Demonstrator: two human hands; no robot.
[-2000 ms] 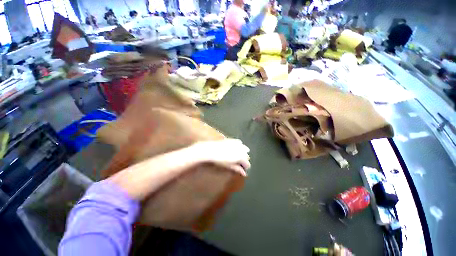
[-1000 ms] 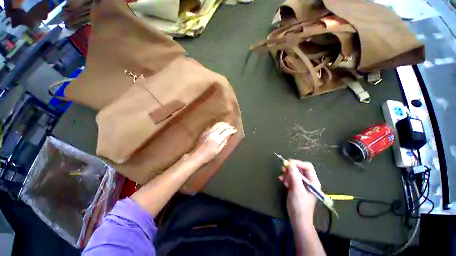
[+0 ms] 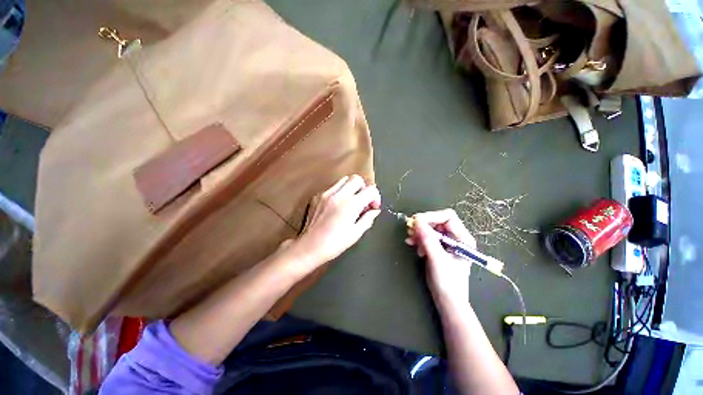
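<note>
A large tan tote bag lies across the table's left part and reaches over its front edge. It has a reddish-brown label patch, a reddish-brown trim band and a snap hook on a cord. My left hand grips the bag's right edge. My right hand holds the thread burner like a pen, its tip pointing left, close to my left fingertips. A thin thread shows near the tip. Whether the tip touches the bag is unclear.
Thread waste lies right of my right hand. A red can lies on its side by a white power strip with a black adapter. A yellow cord connector and cables are at lower right. Another tan bag lies at upper right.
The view has moved closer to the table. My right hand with the thread burner has moved left, near my left hand. My left hand still rests at the bag's right edge, fingers now curled on it.
</note>
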